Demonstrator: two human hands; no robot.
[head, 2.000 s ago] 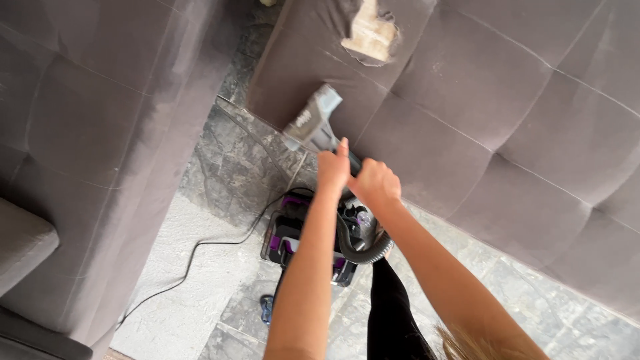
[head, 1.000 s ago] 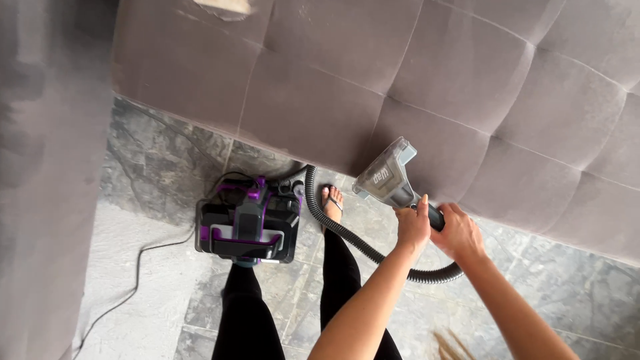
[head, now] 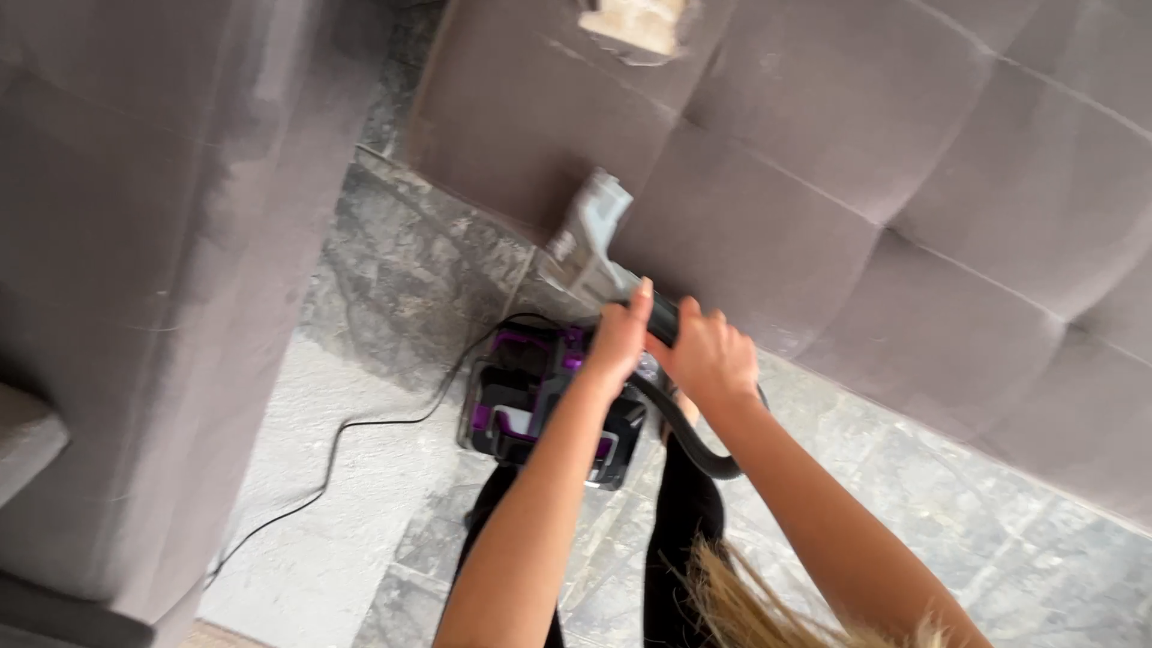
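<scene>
Both my hands grip an upholstery cleaner's hose tool [head: 594, 238], a clear plastic nozzle on a dark handle. My left hand [head: 623, 337] closes around the handle just behind the nozzle, and my right hand [head: 711, 355] holds it farther back. The nozzle's wide end lies over the lower edge of a tufted grey-brown upholstered cushion [head: 774, 207], close to its left corner; contact is hard to tell through the blur. From the handle a ribbed black hose [head: 688, 436] loops down beside a black and purple carpet cleaner [head: 531, 396] on the floor.
Another grey upholstered piece [head: 135, 225] runs along the left. A black cord [head: 337, 432] crosses the white floor patch [head: 351, 495] to the machine. Grey stone-look tiles [head: 414, 261] lie between the furniture. A torn opening [head: 639, 22] shows pale material in the cushion. My legs stand near the machine.
One second ago the nozzle was farther right along the cushion's edge; both hands have brought it left, nearer the corner. The view has shifted and turned.
</scene>
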